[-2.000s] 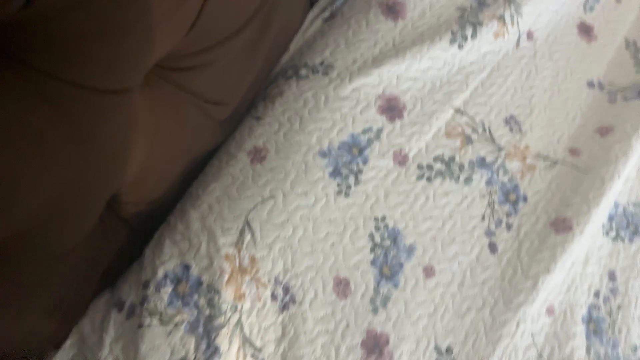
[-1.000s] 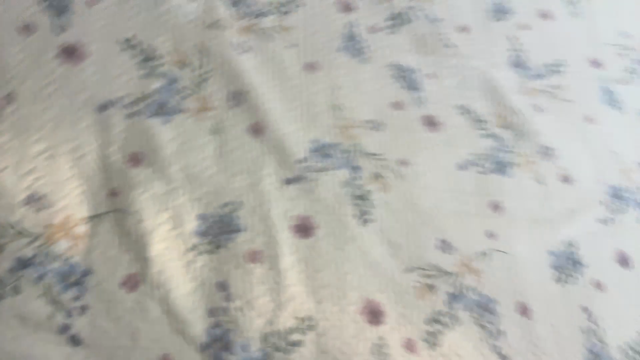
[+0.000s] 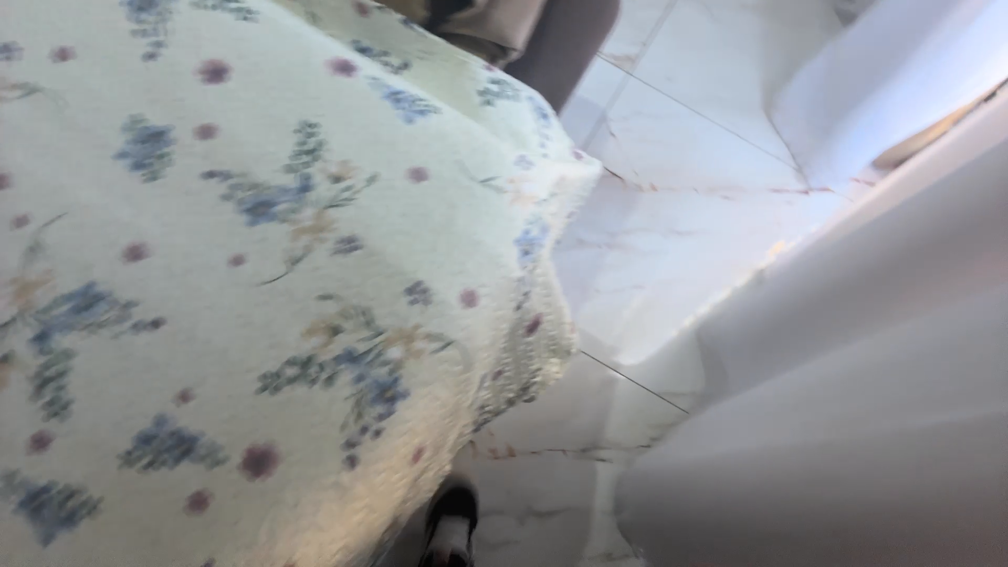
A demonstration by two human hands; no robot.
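Note:
Neither my left hand nor my right hand shows in the head view. A white quilted bedspread [image 3: 315, 260] printed with blue, orange and mauve flowers covers the left and middle of the view. Its textured border hangs over the edge near the centre right, above the floor. Whether a hand touches the cloth outside the view, I cannot tell.
Marble-look floor tiles [image 3: 669, 220] lie right of the bedspread. White curtain fabric [image 3: 827, 409] hangs along the right side. A dark and white shoe [image 3: 451, 520] is at the bottom. A brown-grey furniture part [image 3: 567, 47] stands at the top.
The view has swung a lot, from the brown tufted upholstery beside the bedspread, across its printed surface, to its edge, the floor and the white curtain.

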